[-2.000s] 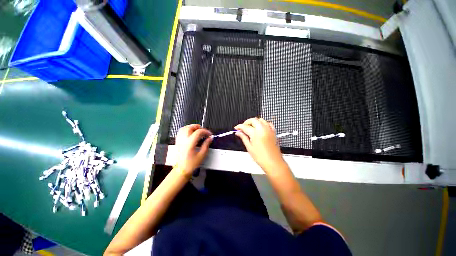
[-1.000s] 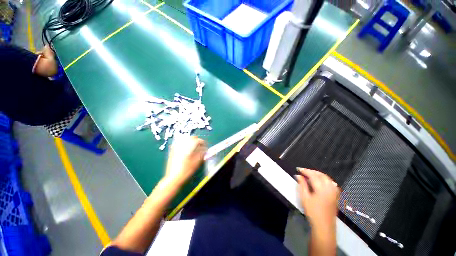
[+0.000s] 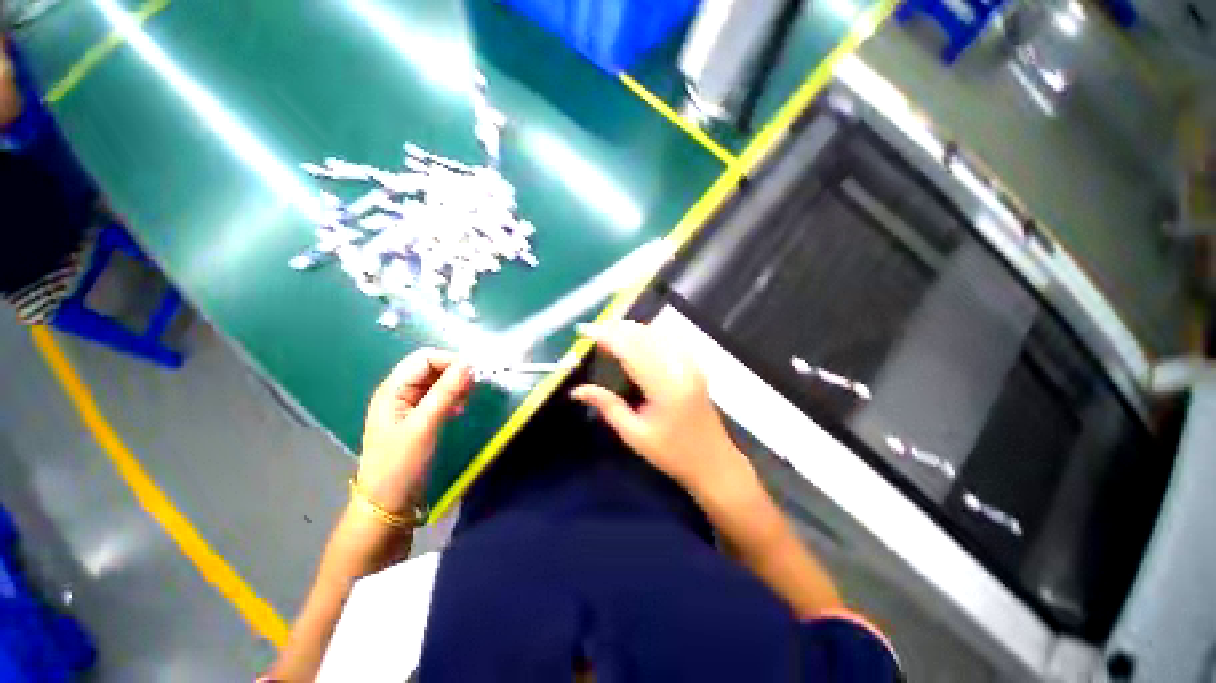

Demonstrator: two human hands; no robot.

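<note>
My left hand (image 3: pixel 420 400) is at the near edge of the green table and pinches one end of a short white cable piece (image 3: pixel 523 367). The cable points right, towards my right hand (image 3: pixel 600 363). My right hand has thumb and forefinger apart around the cable's free end; contact cannot be told. A loose pile of white cables (image 3: pixel 434 234) lies on the table beyond my hands. A white ruler strip (image 3: pixel 587 296) lies slanted just behind the held cable. The picture is blurred.
The black mesh conveyor (image 3: pixel 854 294) is at the right with several white cables in a row. Its white rail (image 3: pixel 800 460) faces me. A blue bin (image 3: pixel 600 24) and a grey-white upright device (image 3: pixel 727 60) stand at the back. Part of a person (image 3: pixel 40 214) is at the far left.
My left hand has come back from the pile with a cable. My right hand has moved left from the conveyor rail to the table edge. Another cable now shows on the mesh.
</note>
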